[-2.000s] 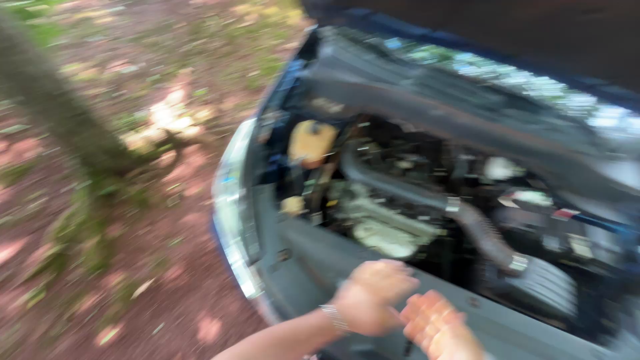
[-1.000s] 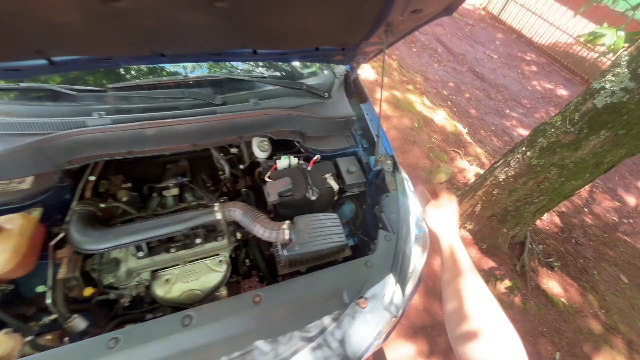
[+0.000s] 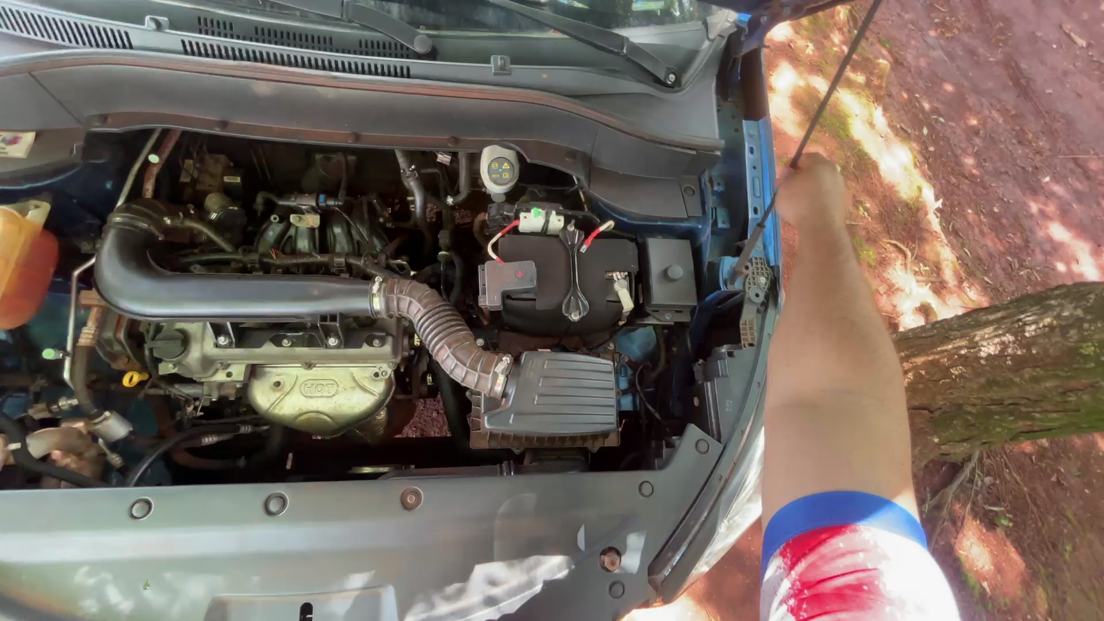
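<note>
My right hand (image 3: 811, 191) is closed around the thin dark hood prop rod (image 3: 828, 97), just outside the fender at the right. The rod slants up from the fender's inner edge and leaves the view at the top. My left hand is out of view. In the engine bay, left of my hand, sit the black battery (image 3: 552, 297) with red cables, the ribbed air filter box (image 3: 565, 392), the corrugated intake hose (image 3: 444, 332) and the smooth black intake pipe (image 3: 241, 296). A brake fluid reservoir (image 3: 498, 171) stands behind the battery.
A tree trunk (image 3: 1009, 371) lies across the right side of the view, close to my forearm. The grey front panel (image 3: 345, 526) runs along the bottom. Windshield wipers (image 3: 595, 39) are at the top, an orange-tinted coolant tank (image 3: 26, 267) at the far left. Reddish ground lies beyond the fender.
Two seconds ago both my hands were over the car's front edge. My right hand has since moved to the right side of the car and closed on the prop rod. The view has swung strongly.
</note>
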